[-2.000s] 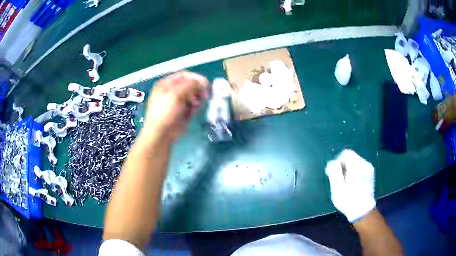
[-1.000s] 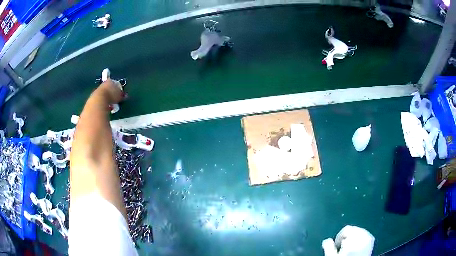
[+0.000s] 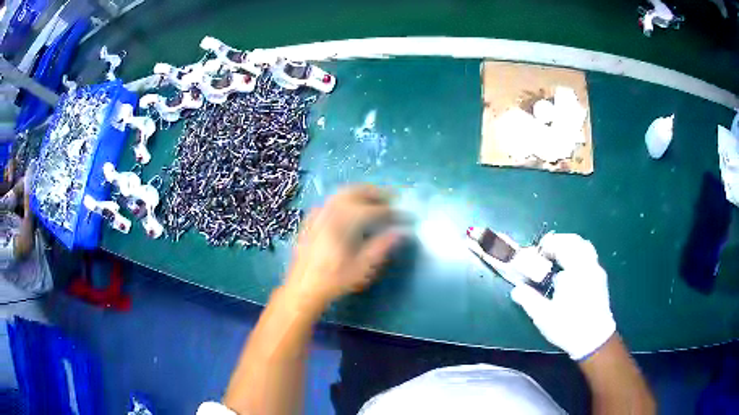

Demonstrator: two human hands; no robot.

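Note:
My gloved right hand holds a white-grey handle assembly by its leg end, over the near part of the green bench. The handle has a dark inset, and its red tip points up and left. My bare left hand is blurred, left of the handle and not touching it, with fingers curled; whether it holds a small part cannot be told. A large heap of small dark and silver pins lies to its left. A cardboard pad with a white grease mound lies behind the handle.
Several handle assemblies lie around the pin heap. A blue bin with silver-white parts is at far left. A white squeeze bottle, a dark phone and white cloth are at right. A pale rail runs behind the bench.
My left hand has come back from beyond the rail to the bench. My right hand now holds a handle assembly. The view has swung towards the left bin.

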